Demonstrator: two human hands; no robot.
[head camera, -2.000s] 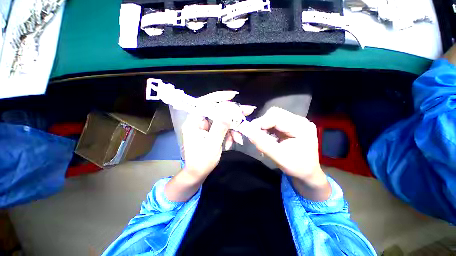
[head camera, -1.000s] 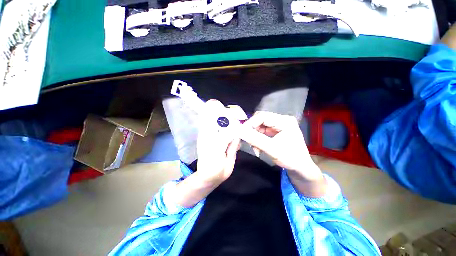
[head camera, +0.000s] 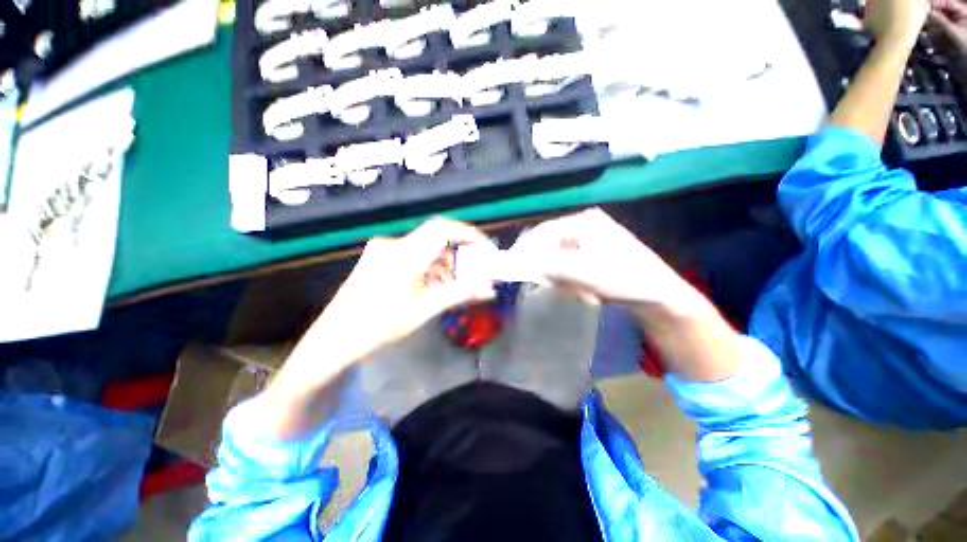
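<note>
My left hand (head camera: 424, 277) and my right hand (head camera: 594, 257) are raised at the bench's front edge with their fingertips close together. A white piece (head camera: 513, 265), probably the watch with its strap, spans between them. It is overexposed and blurred, so its parts cannot be told apart. The fingers of both hands are closed on it. Just beyond them the black foam tray (head camera: 424, 204) holds rows of partly strapped white watches (head camera: 363, 164); its front row has an open pocket right of the middle.
White paper with loose straps (head camera: 700, 79) lies right of the tray. Another paper with a strap pile (head camera: 64, 217) lies at left. A neighbour's blue sleeve (head camera: 848, 286) is close at right, beside a black tray (head camera: 933, 116). A cardboard box (head camera: 207, 397) and red stools (head camera: 138, 393) are below.
The view has tilted up, showing more of the tray. Both hands have moved higher, nearer the bench edge, and further apart at the wrists. The buckle end and dark disc no longer show.
</note>
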